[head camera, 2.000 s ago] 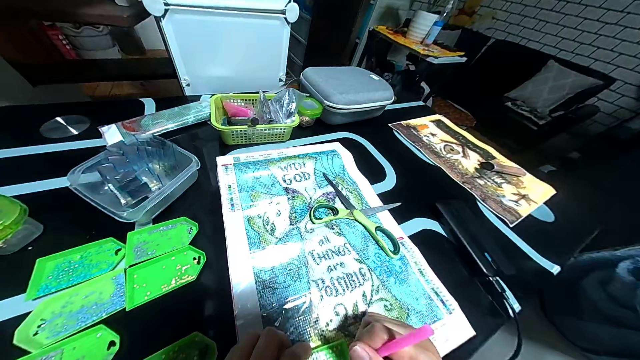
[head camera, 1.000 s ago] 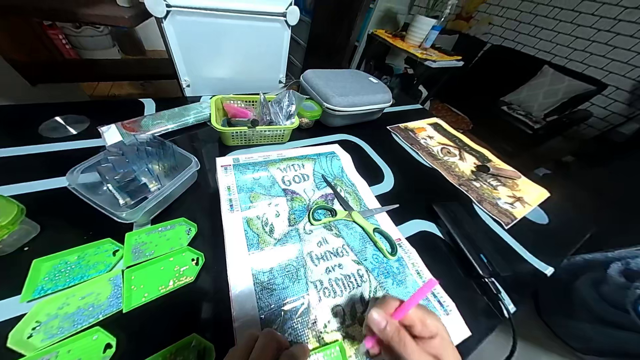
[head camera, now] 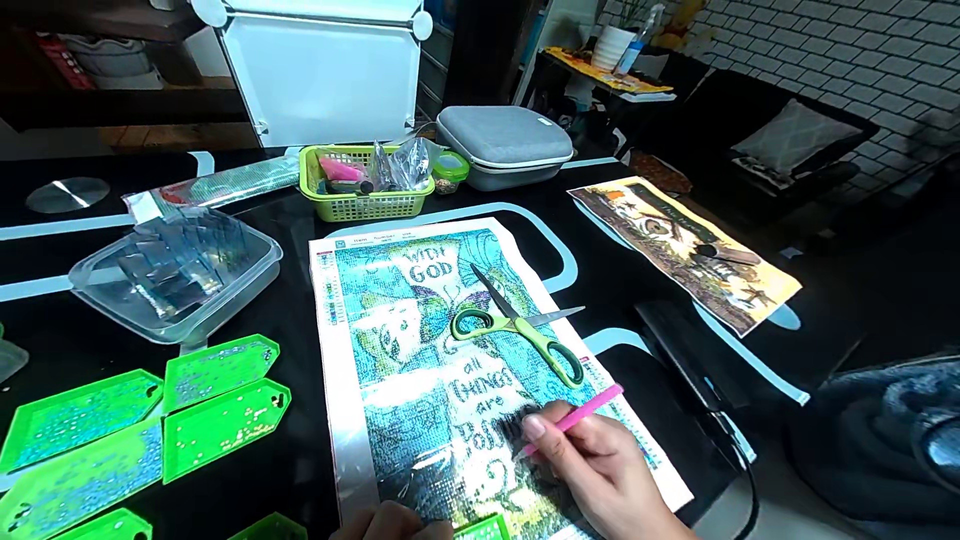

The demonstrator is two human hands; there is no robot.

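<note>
My right hand (head camera: 600,465) grips a pink diamond-painting pen (head camera: 581,414), its tip down on the lower part of a diamond painting canvas (head camera: 405,352). At the bottom edge, my left hand (head camera: 394,521) shows only its curled fingers, beside a small green tray (head camera: 486,528); whether it holds the tray is hidden. Open scissors (head camera: 517,324) with green handles lie on the canvas above my right hand. On the left, several green bead trays (head camera: 225,429) hold small drills in blue, pale and yellowish colours.
A clear plastic container (head camera: 176,274) of small packets stands at the left. Behind the canvas are a green basket (head camera: 366,204), a lidded green tub (head camera: 450,171) and a grey case (head camera: 504,142). A printed picture (head camera: 686,247) and a black device (head camera: 694,360) with a cable lie at the right.
My right hand was low near the small green tray two seconds ago; it has moved up the canvas with the pink pen. The left fingers stay at the bottom edge.
</note>
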